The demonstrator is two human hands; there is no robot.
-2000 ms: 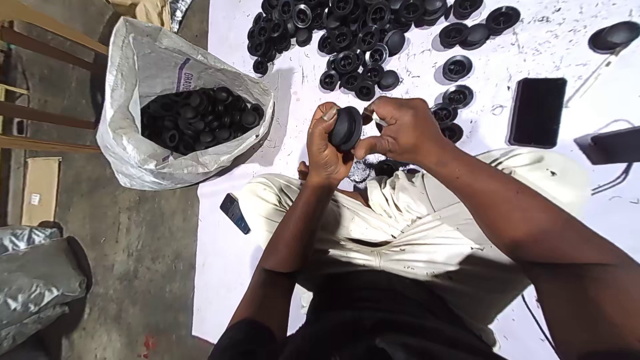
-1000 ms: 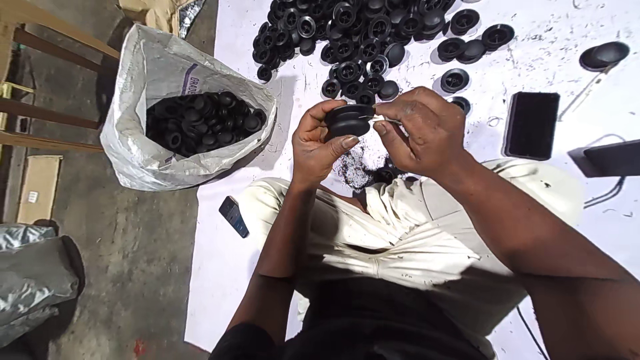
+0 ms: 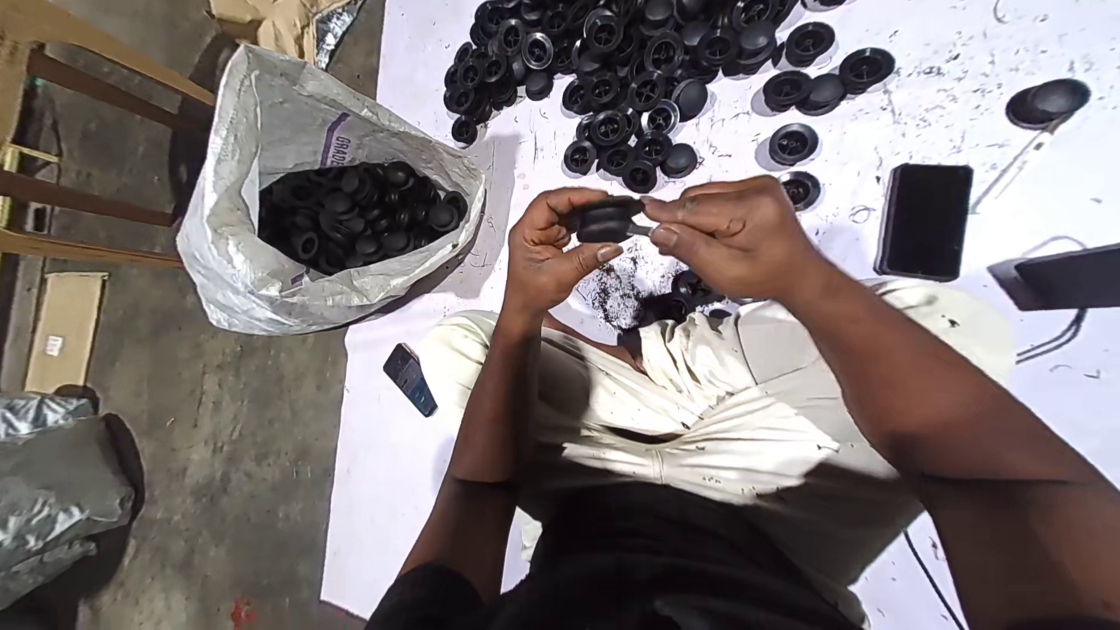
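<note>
My left hand (image 3: 556, 249) holds a round black rubber or plastic part (image 3: 605, 220) between fingers and thumb, its rim seen nearly edge-on. From the right, my right hand (image 3: 731, 232) pinches a small thin tool, mostly hidden by the fingers, whose tip meets the edge of that part. Beyond both hands lies a big pile of similar black round parts (image 3: 604, 87), many with spoked insides. A few more parts (image 3: 691, 287) lie close to my lap, beside black shavings (image 3: 617, 293) on the white sheet.
A white woven sack (image 3: 262, 302) of black parts stands at the left. A black phone (image 3: 927, 220) lies right of my right hand, near a dark flat device (image 3: 1072, 276) and cable. Another phone (image 3: 409, 379) rests by my left knee. Wooden chair slats (image 3: 96, 184) edge the far left.
The black part has turned in my left hand, from a tilted face to nearly edge-on. My right hand remains beside it, with its fingers shifted along the rim.
</note>
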